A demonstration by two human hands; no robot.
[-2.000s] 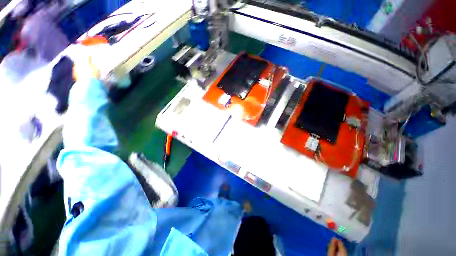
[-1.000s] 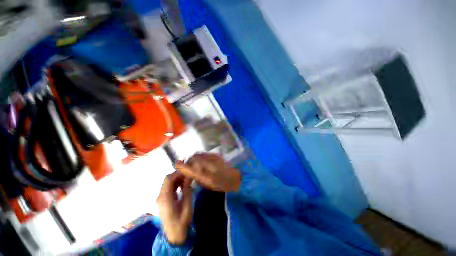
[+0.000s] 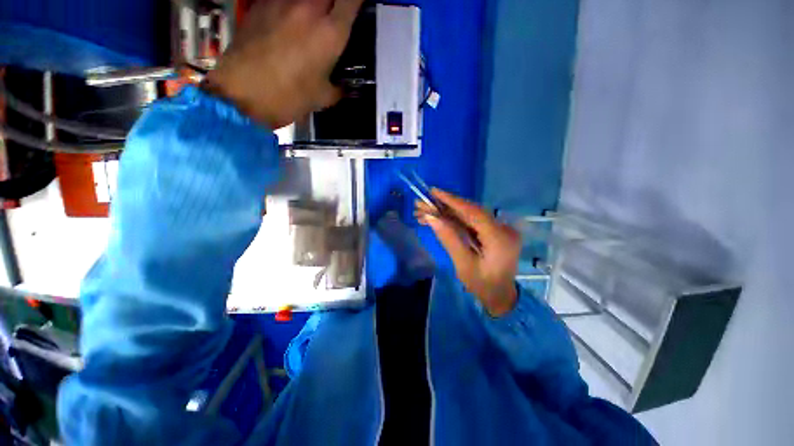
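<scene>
The screw feeder (image 3: 399, 74), a pale box with a dark open top and a small red rocker switch, stands at the end of the machine. My left hand (image 3: 283, 57) is over the feeder's left side, fingers at its dark opening, partly cut off by the top edge; whether it holds anything is hidden. My right hand (image 3: 477, 248) holds tweezers (image 3: 420, 187), their two thin prongs apart and pointing up and left, to the right of the machine bed and below the feeder.
Grey metal pieces (image 3: 318, 239) lie on the white machine bed (image 3: 61, 248). An orange fixture (image 3: 83, 185) and black looping hoses are at left. A red button (image 3: 284, 314) is on the bed's front edge. A white-framed stool or rack with a dark top (image 3: 688, 348) stands at right.
The view has moved closer to the feeder. My hands, near each other over the bed before, are now apart: left up at the feeder, right to the right with tweezers now clearly visible.
</scene>
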